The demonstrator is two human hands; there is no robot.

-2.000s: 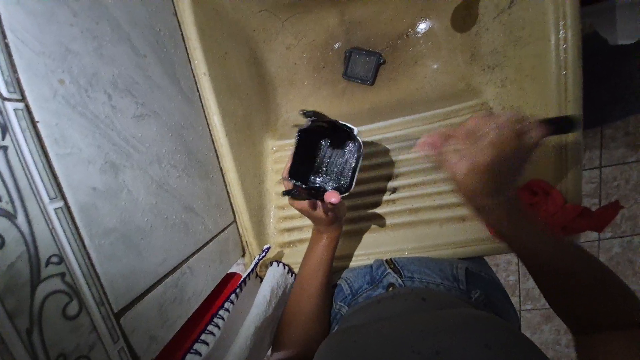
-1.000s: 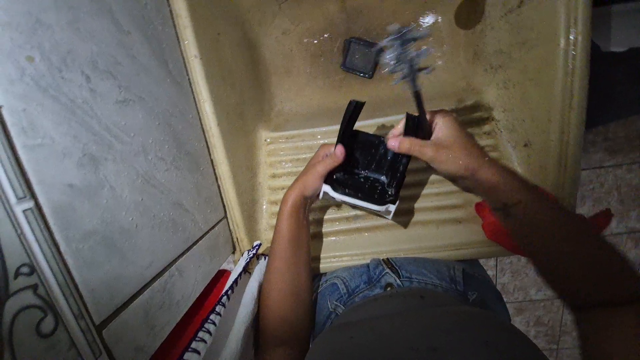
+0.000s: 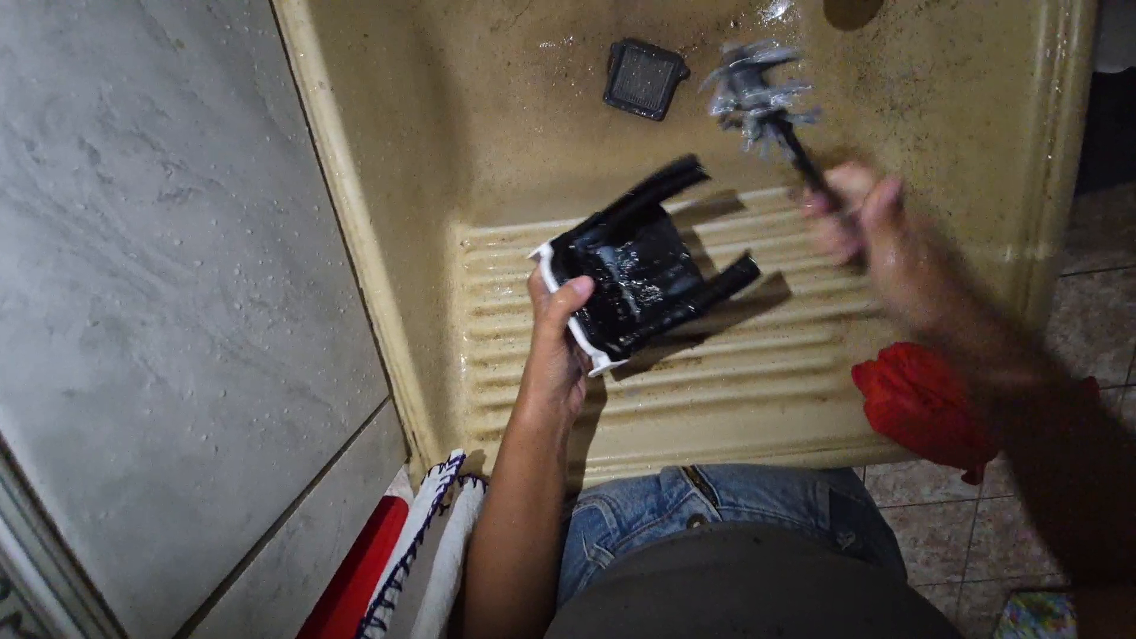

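Observation:
My left hand (image 3: 564, 333) grips the white-edged end of a wet black plastic housing (image 3: 643, 266), thumb on its inner face. Two long black arms of the housing point up and right, above the ribbed washboard (image 3: 754, 373) of a beige laundry sink. My right hand (image 3: 865, 213), slightly blurred, is closed around the dark handle of a brush (image 3: 759, 93) with grey, wet, ragged bristles. The brush head is apart from the housing, up and to its right. A small square dark plastic grille (image 3: 648, 78) lies on the sink's surface above the housing.
A grey marbled tiled wall (image 3: 177, 222) stands along the left side of the sink. A red cloth (image 3: 923, 404) hangs over the sink's near right edge. White cloth with dark stitched edging (image 3: 417, 541) and red fabric are at the lower left. A round dark spot (image 3: 852, 7) shows at the top.
The housing has turned in my left hand, its arms now pointing up and right. My right hand was at the housing one second ago and has moved right, away from it, with the brush.

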